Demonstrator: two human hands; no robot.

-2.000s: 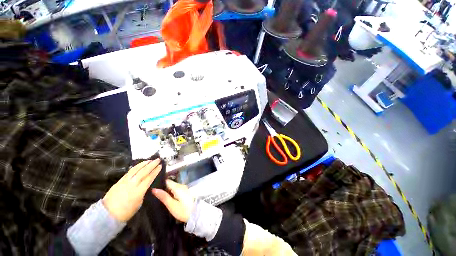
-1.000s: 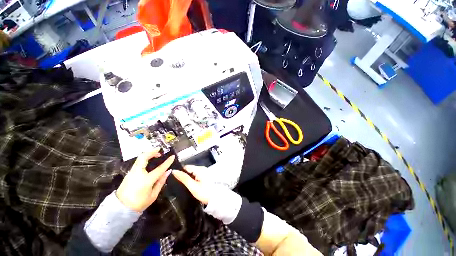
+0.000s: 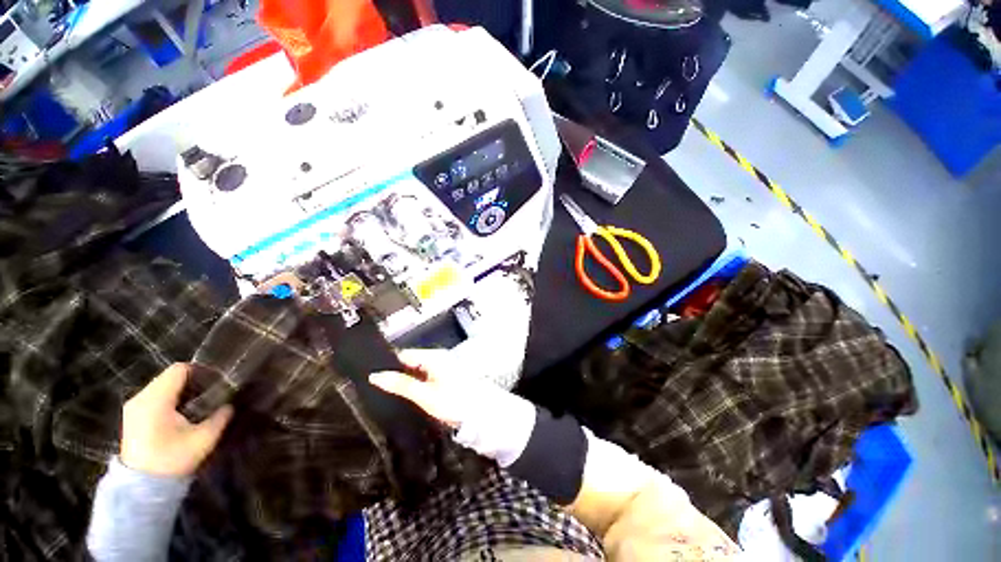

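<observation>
A dark plaid garment piece [image 3: 258, 368] lies at the front left of the white overlock machine [image 3: 362, 143], its upper edge at the needle area [image 3: 353, 291]. My left hand [image 3: 170, 423] grips the plaid cloth at its left side, between thumb and fingers. My right hand [image 3: 423, 386] lies with fingers extended at a plain black part of the cloth [image 3: 368, 362], just below the cloth plate; whether it pinches the cloth is hard to tell. The presser foot is partly hidden by the cloth.
Scissors [image 3: 617, 261] and a small clear box [image 3: 607, 170] lie on the black surface right of the machine. A plaid heap [image 3: 757, 384] rests over a blue bin [image 3: 878, 483] at lower right. More plaid cloth [image 3: 66, 307] is heaped at left. An orange bag [image 3: 324, 38] hangs behind the machine.
My left hand has moved left and down, away from the needle, and the plaid cloth is spread out between the hands. My right hand stays near the plate. The view has shifted.
</observation>
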